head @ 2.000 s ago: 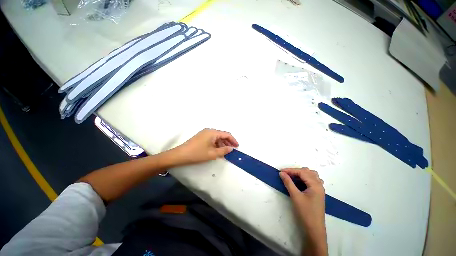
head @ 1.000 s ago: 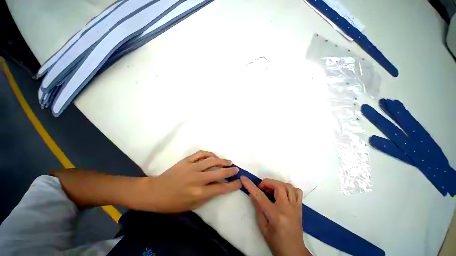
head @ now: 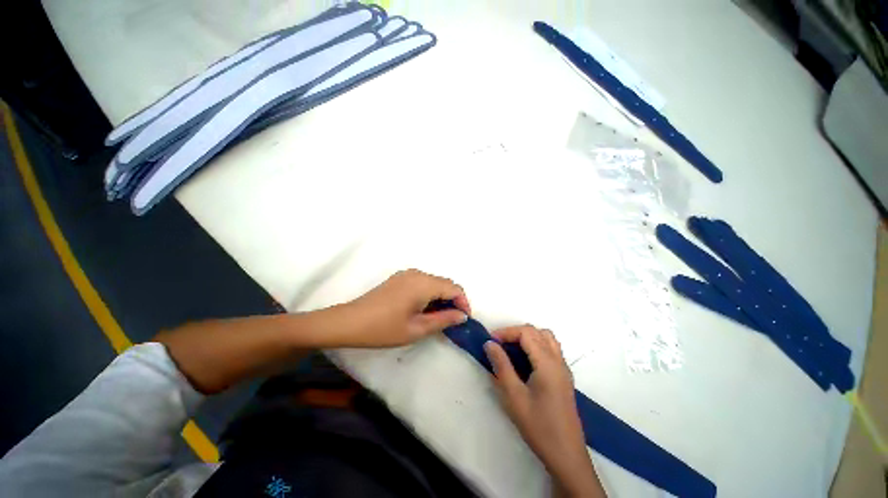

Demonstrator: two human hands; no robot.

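A long navy strip [head: 638,449] lies navy side up at the table's near edge, running from between my hands to the lower right. My left hand [head: 414,309] pinches its upper left end between thumb and fingers. My right hand [head: 534,365] grips the strip a short way further along, thumb on top. The piece between my hands is slightly bent, with a tiny pale speck on it. Part of the strip is hidden under my right hand. Any stud at my fingertips is too small to tell.
A stack of white-backed strips [head: 248,97] lies upper left. A single navy strip [head: 633,102] lies upper right, near a clear plastic bag [head: 633,180]. Overlapping navy strips with pale specks [head: 769,302] lie at right. A floor with a yellow line shows at left.
My right hand has moved along the strip towards my left hand. My left hand lay flatter on the strip a second ago and now pinches its end. The camera view has shifted.
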